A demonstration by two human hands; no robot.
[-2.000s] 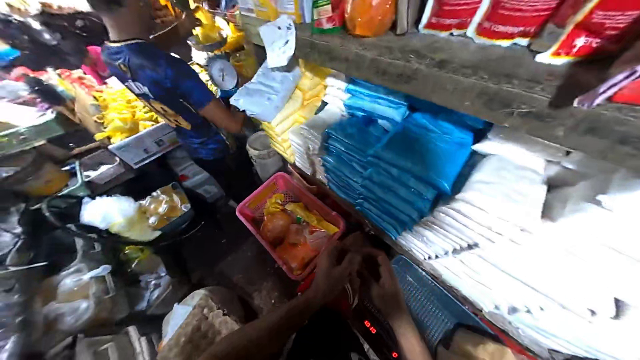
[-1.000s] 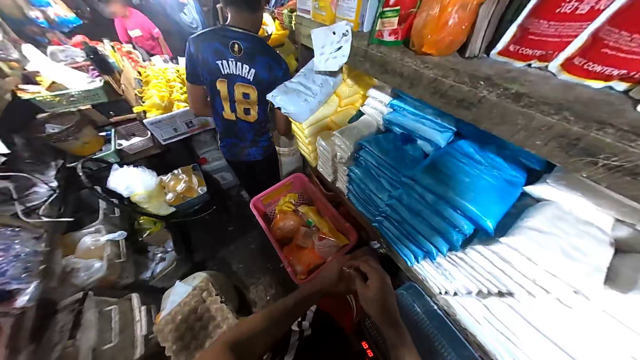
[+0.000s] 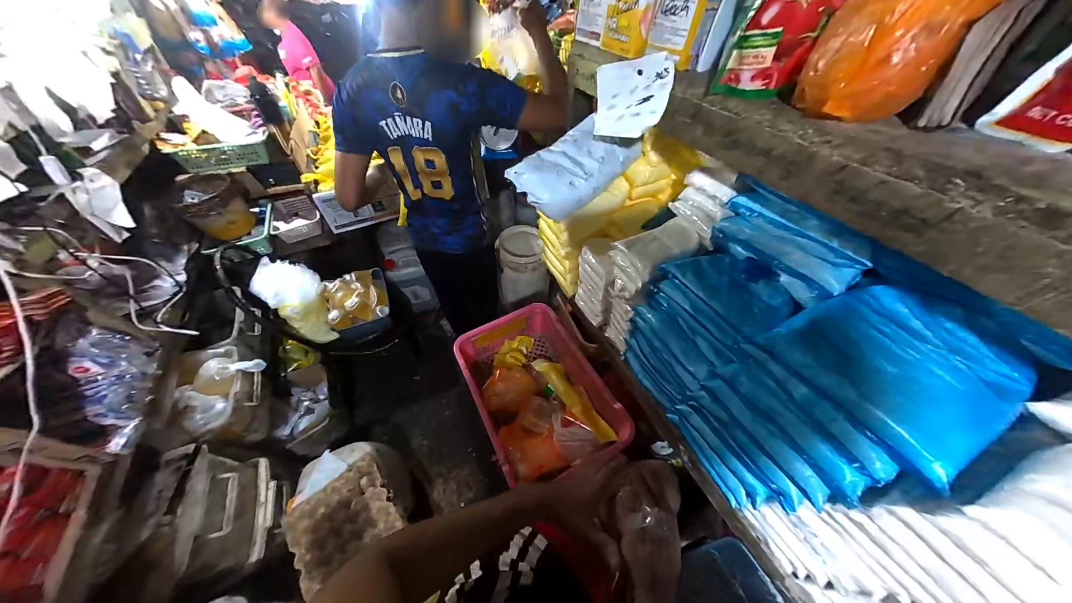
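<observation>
My left hand (image 3: 586, 502) and my right hand (image 3: 646, 511) are close together at the lower middle, just below the near end of a pink plastic basket (image 3: 544, 311). Something clear and shiny, perhaps a small plastic bag, shows at my hands; which hand grips it cannot be told. The basket holds orange-filled plastic bags (image 3: 509, 391) and a yellow packet (image 3: 578, 402). Stacks of blue plastic bags (image 3: 904, 360) lie to the right, with white bags (image 3: 871, 553) nearer me.
A person in a blue jersey (image 3: 427, 126) stands beyond the basket, back turned. Yellow packets (image 3: 586, 213) and a white bucket (image 3: 521, 251) are nearby. Egg trays (image 3: 343, 519) lie at lower left, beside lidded plastic containers (image 3: 222, 502). A concrete ledge (image 3: 804, 142) holds pouches at upper right.
The person in the jersey, bent to one side two seconds ago, now stands upright with one arm raised. My hands stay together near the basket. The view has swung left.
</observation>
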